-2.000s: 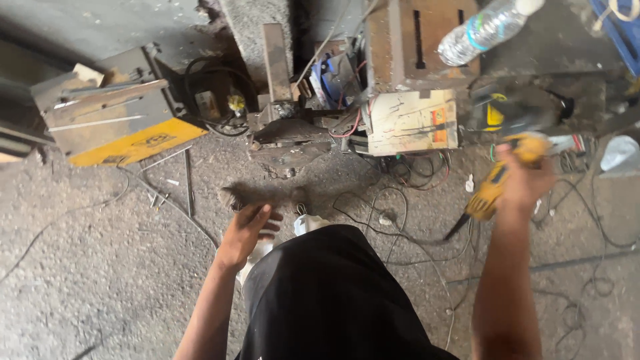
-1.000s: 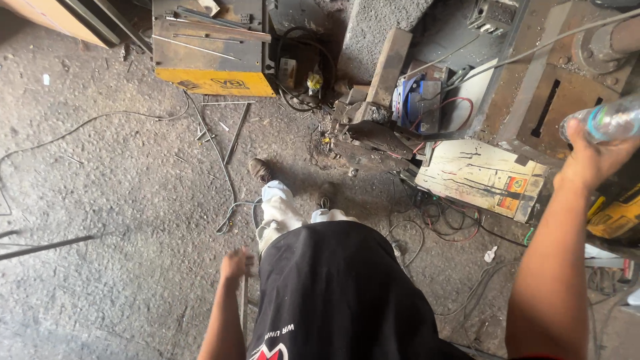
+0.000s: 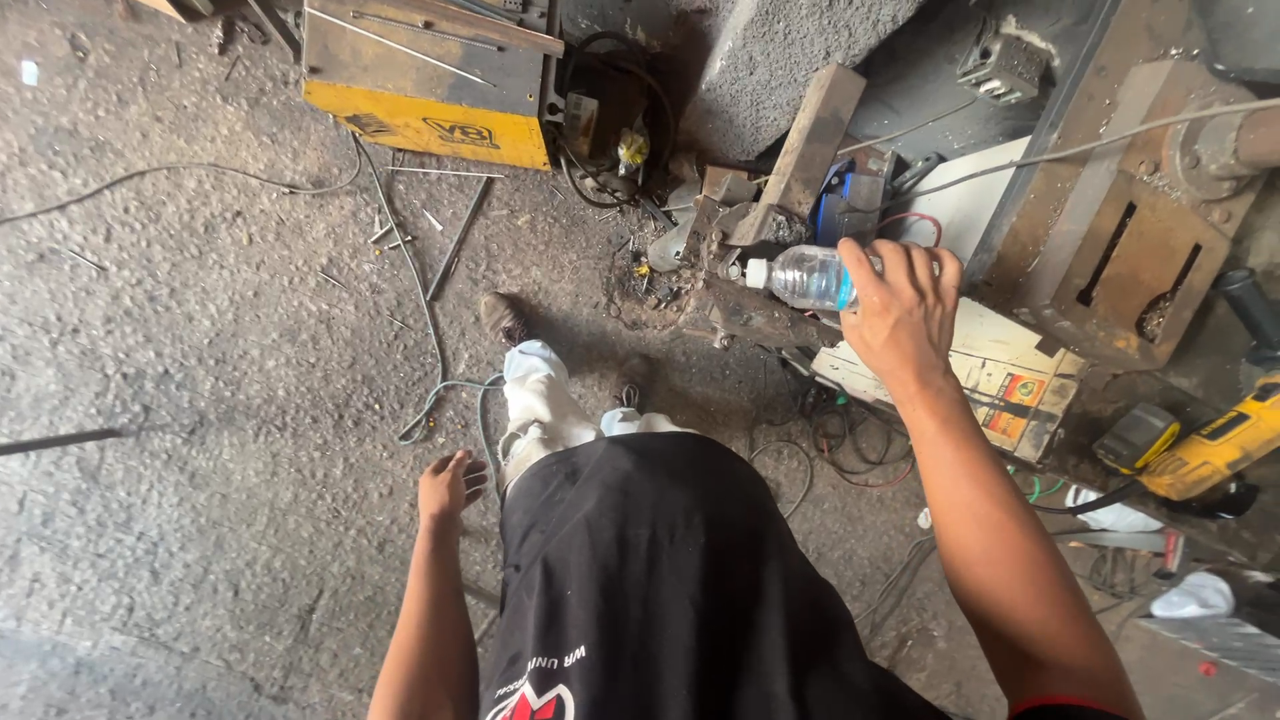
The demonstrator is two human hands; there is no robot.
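A clear plastic water bottle [image 3: 800,277] with a white cap and a blue band lies sideways in my right hand [image 3: 900,305], its cap pointing left. Behind it are a metal bar [image 3: 805,150] and a rusty metal piece [image 3: 750,312]. My left hand [image 3: 452,487] hangs low beside my trouser leg, fingers loosely apart, holding nothing. A yellow angle grinder [image 3: 1215,440] lies at the far right, away from both hands.
A yellow and grey machine [image 3: 430,125] with rods on top stands at upper left. Cables [image 3: 425,300] and metal rods lie on the rough floor. A slotted rusty steel block [image 3: 1130,260] stands at right, beside a white panel [image 3: 1000,370] with a sticker.
My right hand held the yellow grinder two seconds ago; it then took hold of the bottle, which lay on the steel block, and has moved left with it. The view has shifted.
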